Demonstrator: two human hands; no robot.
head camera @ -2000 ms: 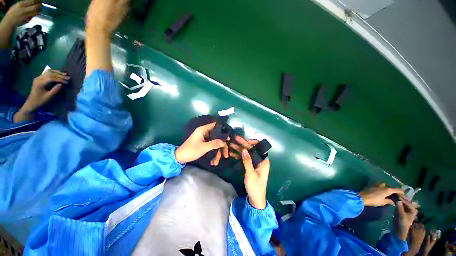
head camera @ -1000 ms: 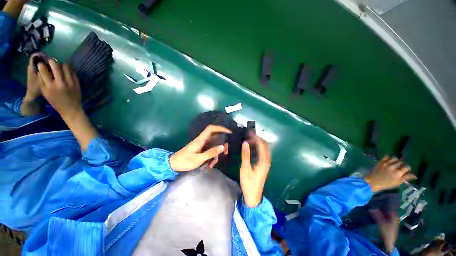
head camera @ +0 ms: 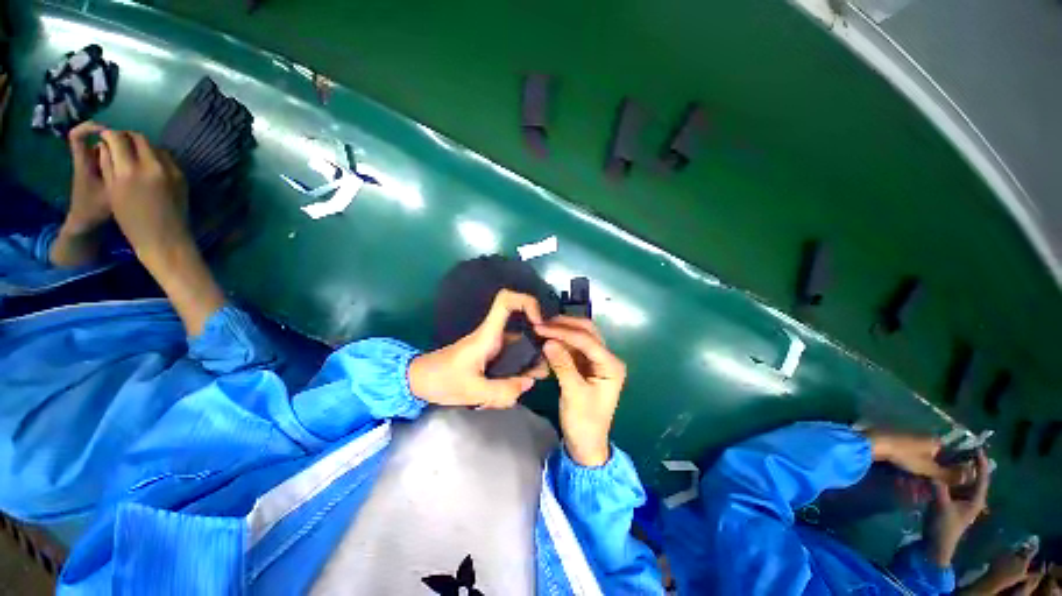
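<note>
My left hand and my right hand meet in front of my chest. Both hold a dark piece between their fingertips; the fingers hide part of it. A pile of dark pieces lies on the glossy green surface under and beyond my left hand. A small dark block stands just beyond my right fingers. A small white rectangle lies just past the pile.
Dark finished pieces lie spaced out on the far green strip. White strips lie to the left, another strip to the right. Neighbours' hands work on the left, beside a fanned dark pile, and on the right.
My hands have come together on a dark piece; earlier they were apart. The block held in my right hand two seconds ago is gone from it. Pieces on the far strip have shifted left.
</note>
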